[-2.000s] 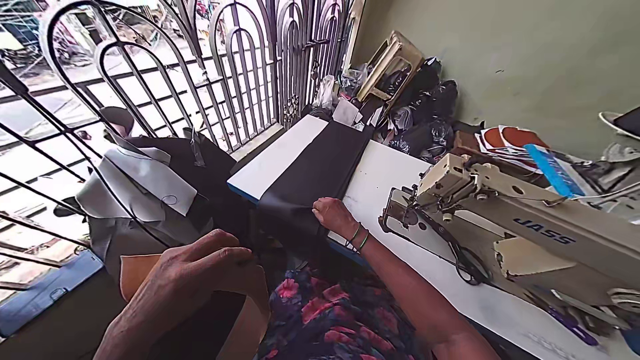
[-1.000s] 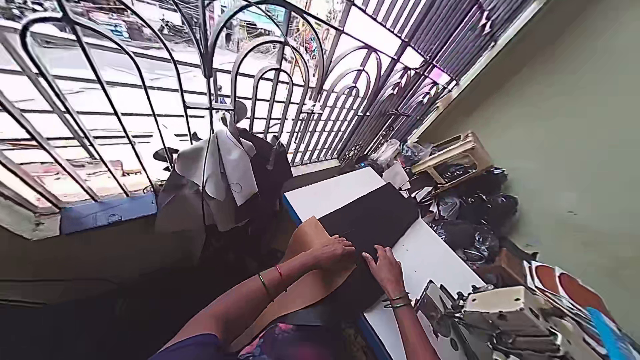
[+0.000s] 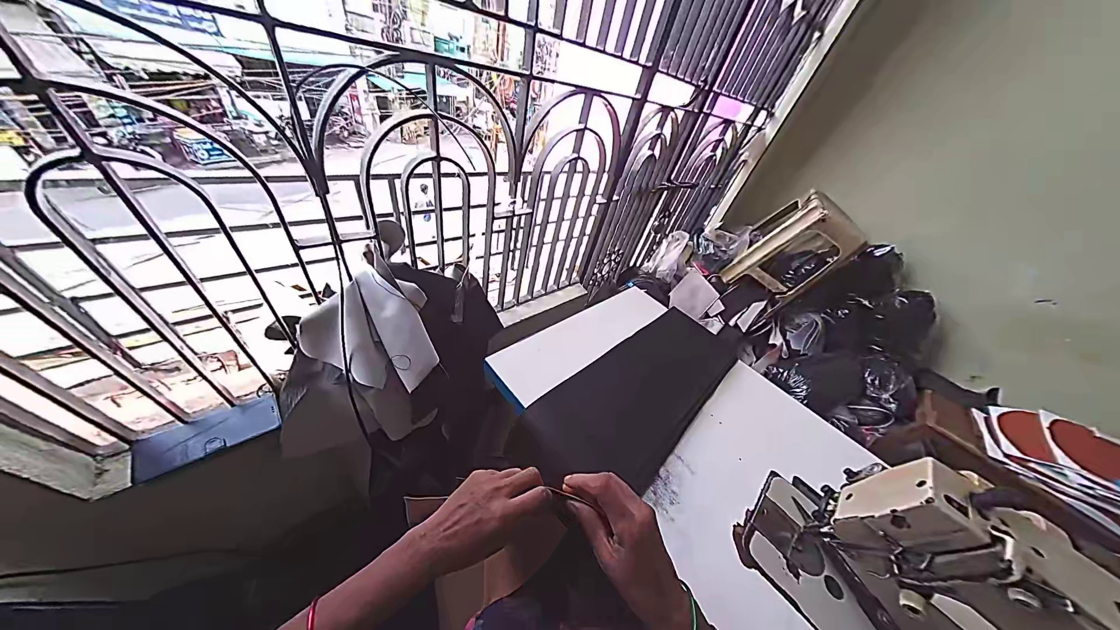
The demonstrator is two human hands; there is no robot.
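Both my hands meet at the near edge of the white sewing table. My left hand pinches the edge of a tan piece of material, which hangs down toward my lap. Close beside it on the right, my right hand pinches the same edge between thumb and fingers. Past the hands, a long black piece of material lies flat across the table and reaches back to its far end. Whether the tan and black pieces are joined is hidden by my fingers.
A sewing machine stands on the table at the right. Pale and dark material pieces hang by the metal window grille at left. Behind the table are black plastic bags, a beige plastic stool and sheets with rust-coloured shapes.
My hands have come together at the tan material's edge; one second ago they lay spread on the tan and black pieces. Two seconds ago my right hand was on the black piece.
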